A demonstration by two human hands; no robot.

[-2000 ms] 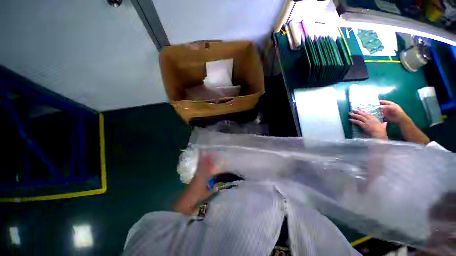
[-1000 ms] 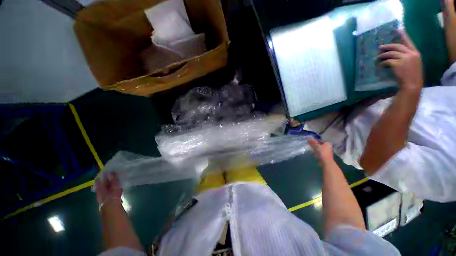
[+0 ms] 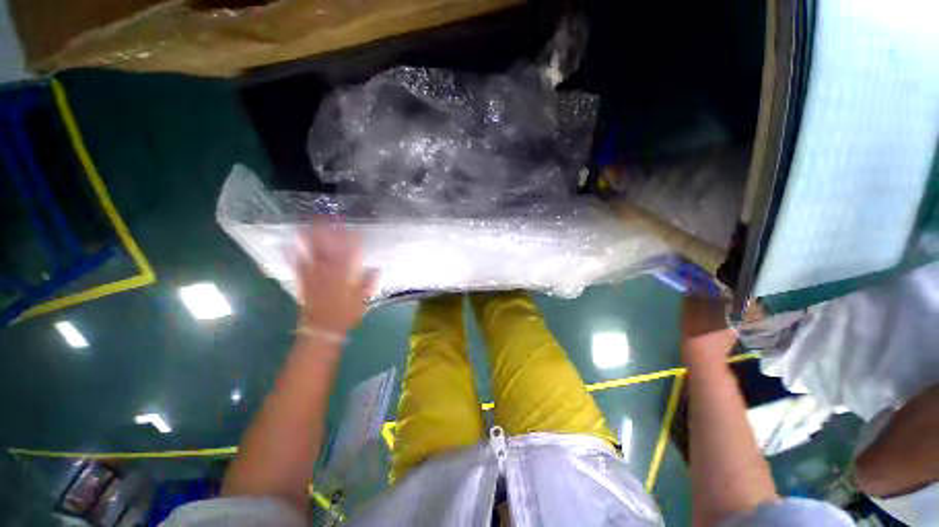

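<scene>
A thick whitish bundle of bubble wrap (image 3: pixel 474 252) lies crosswise in front of my knees. Crumpled clear bubble wrap (image 3: pixel 443 134) lies behind it on a dark surface. My left hand (image 3: pixel 335 276) is flat on the left part of the bundle, fingers apart and blurred. My right hand (image 3: pixel 708 327) is by the right end, near the bench corner and a blue item (image 3: pixel 685 276). It is dark and blurred, and its fingers cannot be made out clearly.
A brown cardboard box (image 3: pixel 257 36) is at the top left. The bench edge (image 3: pixel 774 154) with a silvery-white flat stack (image 3: pixel 860 144) is at the right. A co-worker's white sleeve (image 3: pixel 855 329) and arm are at the lower right. Yellow lines (image 3: pixel 98 196) cross the green floor.
The film stretched between my hands now lies over the bundle. My left hand has moved from the film's far left end onto the bundle. The view has tilted down, so the box is mostly cut off.
</scene>
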